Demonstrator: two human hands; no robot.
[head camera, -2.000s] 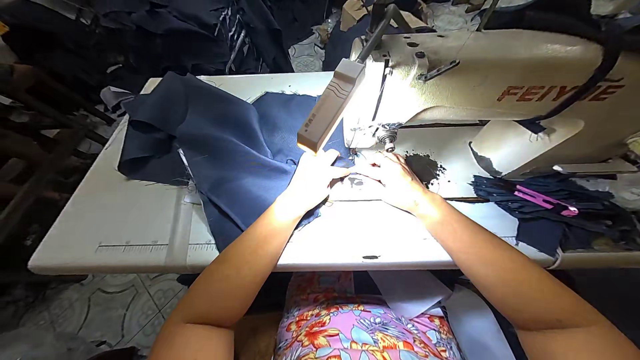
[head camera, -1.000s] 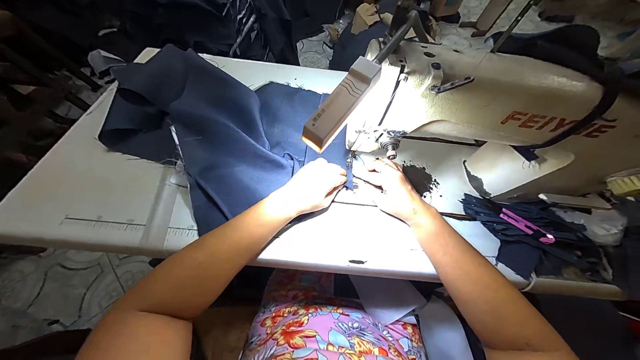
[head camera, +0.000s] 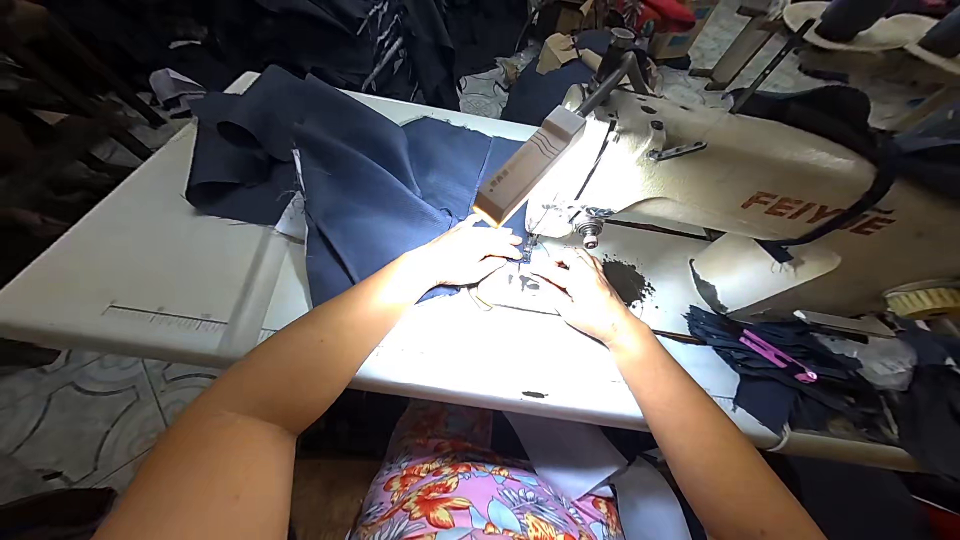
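Observation:
Navy fabric (head camera: 367, 180) lies over the left and middle of a white sewing table, its right edge at the presser foot (head camera: 529, 247) of a Feiyue sewing machine (head camera: 712, 165). My left hand (head camera: 469, 253) rests flat on the cloth just left of the foot, fingers pointing toward it. To the right of the foot, my right hand (head camera: 581, 289) touches the machine bed with bent fingers; whether it pinches a cloth edge cannot be told. A lit lamp (head camera: 529, 165) hangs over my left hand and hides part of the fabric.
Dark fabric pieces (head camera: 780, 375) with a pink thread snipper (head camera: 778, 355) lie at the table's right. A ruler scale (head camera: 165, 318) marks the front left of the tabletop (head camera: 112, 255). Dark cloth (head camera: 420, 45) is heaped behind the table. The machine arm and lamp stand close above the hands.
A narrow blue strip seen upright between my hands at the foot one second ago no longer shows. Both hands stay beside the foot, my right fingers now a little farther from my left.

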